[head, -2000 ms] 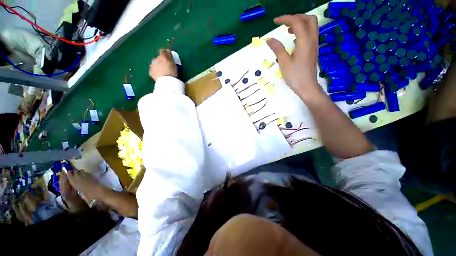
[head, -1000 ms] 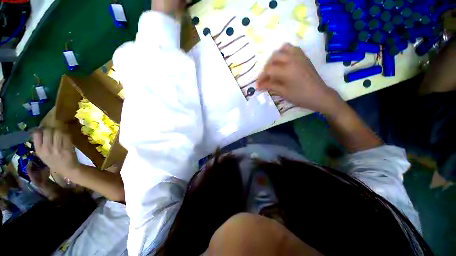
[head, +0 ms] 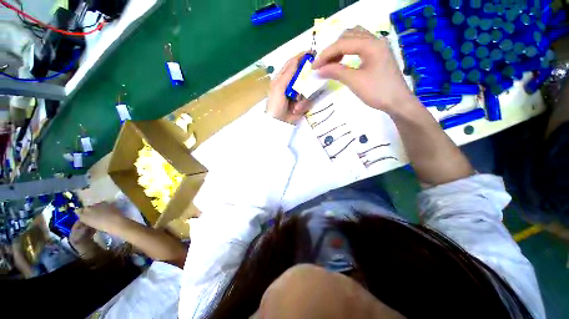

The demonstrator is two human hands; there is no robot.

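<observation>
My left hand holds a blue battery cell upright and slightly tilted, with thin leads rising from its top end. My right hand has its thumb and fingertips at a small whitish piece on the cell's side; whether it is stuck on is unclear. Below the hands, lead wires lie in a row on white paper. Dark discs lie among the wires. Some yellow pieces behind my right hand are partly hidden.
Many blue cells are heaped at the right. An open carton of yellow pieces stands at the left, beside cardboard. Wired cells lie on the green belt. Another person's hands work at the lower left.
My left hand has come back from the belt to the paper and now holds a wired cell. My right hand has moved up from the wires to the cell. The view has shifted.
</observation>
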